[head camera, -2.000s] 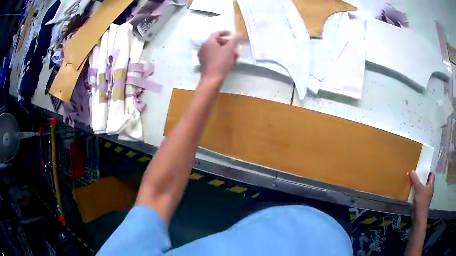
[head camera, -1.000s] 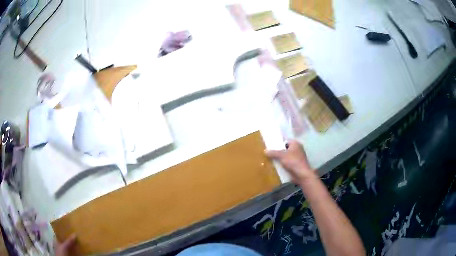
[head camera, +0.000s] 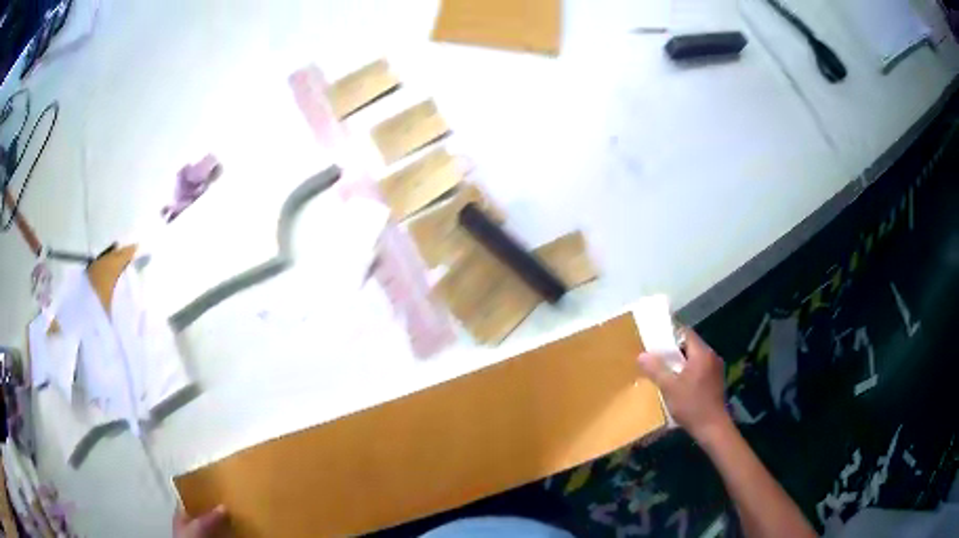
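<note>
A long tan pattern template (head camera: 421, 431) lies over white cut pieces (head camera: 659, 324), whose layers show past its right end, along the table's front edge. My right hand (head camera: 694, 384) grips the template and white layers at the right end, thumb on top. My left hand (head camera: 202, 522) is at the template's lower left corner, mostly cut off by the picture's bottom edge, with fingers at the card's edge. The image is somewhat blurred.
Bundle tickets (head camera: 421, 184) lie in a column beyond the template, with a black bar weight (head camera: 512, 253) across the nearest. Pink strips (head camera: 415, 289) lie beside them. White pieces (head camera: 158, 357) are at left. Another black bar (head camera: 706, 45) and shears (head camera: 825, 58) are upper right.
The view has swung right. My left hand has gone from the white pieces to the template's left end. The template and white layers have moved right along the table edge, held in my right hand.
</note>
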